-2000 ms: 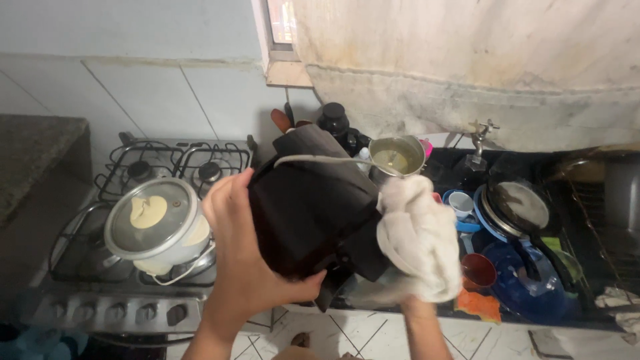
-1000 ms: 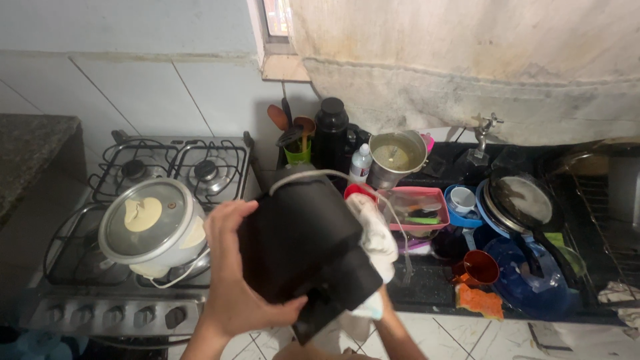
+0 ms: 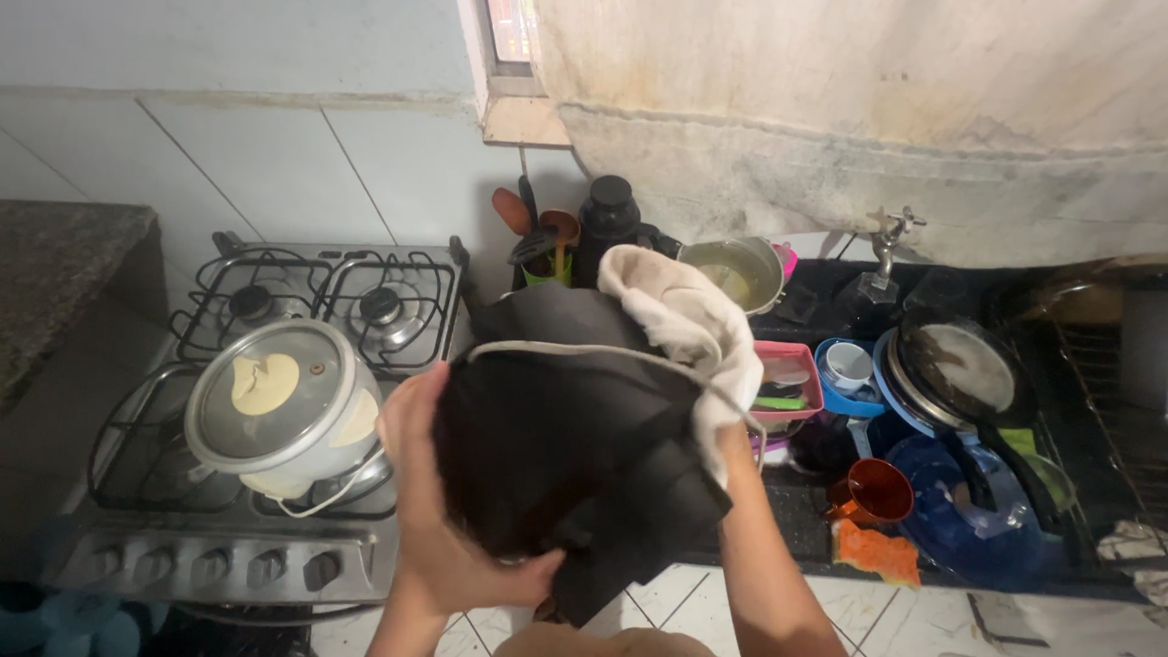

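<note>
A black plastic appliance, blurred, with a pale cord across it, is held up in front of me. My left hand grips its left side, the thumb reaching along the lower edge. At the right, my right hand is mostly hidden behind a whitish cloth, which lies against the upper right side of the appliance. The fingers of that hand do not show.
A gas stove at left bears a lidded white pot. Behind stand utensils, a black thermos and a metal pot. At right are a pink basket, an orange cup, a frying pan and a faucet.
The appliance has been turned in my hands. The cloth, lower at its right side one second ago, is now at its upper right. My left hand keeps its grip.
</note>
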